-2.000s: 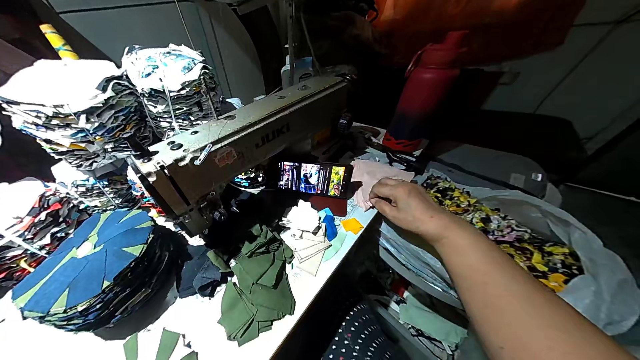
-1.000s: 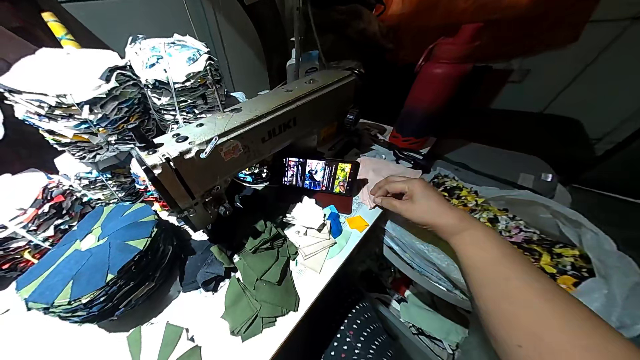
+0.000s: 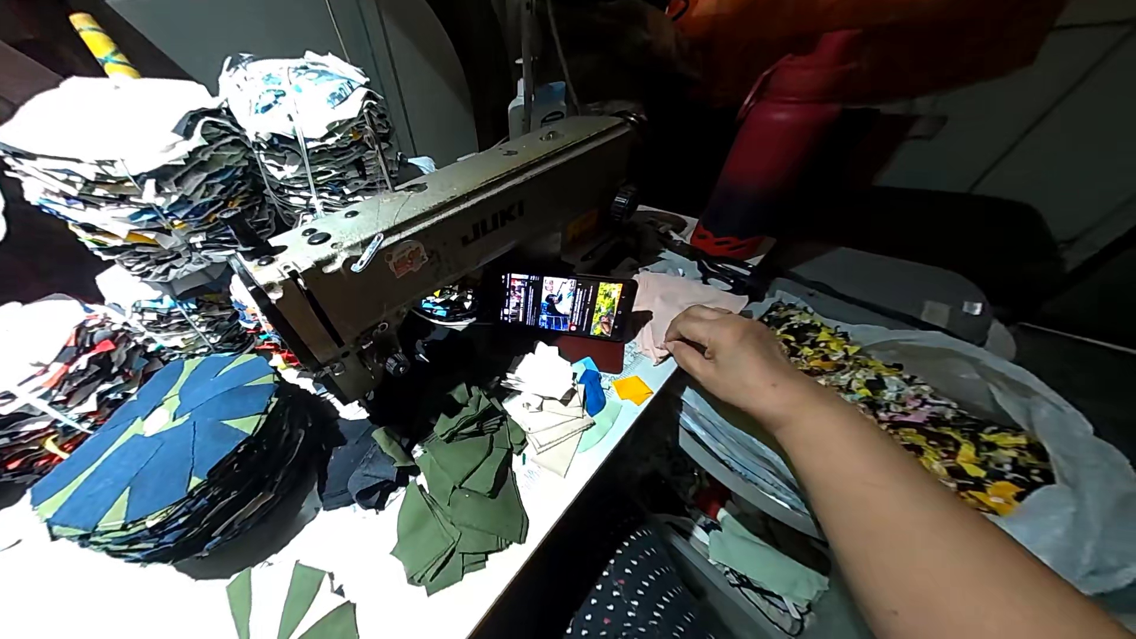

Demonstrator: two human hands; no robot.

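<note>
My right hand (image 3: 732, 359) is at the table's right edge, its fingertips at a pale pink cloth (image 3: 667, 302); whether they grip it cannot be told. My left hand is out of view. Left of my right hand, a lit smartphone (image 3: 563, 304) leans on its side beneath the arm of a Juki sewing machine (image 3: 461, 209). Nearer lie cream fabric pieces (image 3: 546, 417), an orange scrap (image 3: 633, 389) and a heap of dark green fabric pieces (image 3: 470, 488). A round stack of blue and green patchwork (image 3: 164, 435) sits at the left.
Tied stacks of fabric pieces (image 3: 142, 191) stand at the back left. A red bottle (image 3: 772, 151) stands behind the phone, to the right. Beside the table, a plastic-lined container holds floral fabric (image 3: 923, 417). Patterned cloth (image 3: 635, 590) shows below the table edge.
</note>
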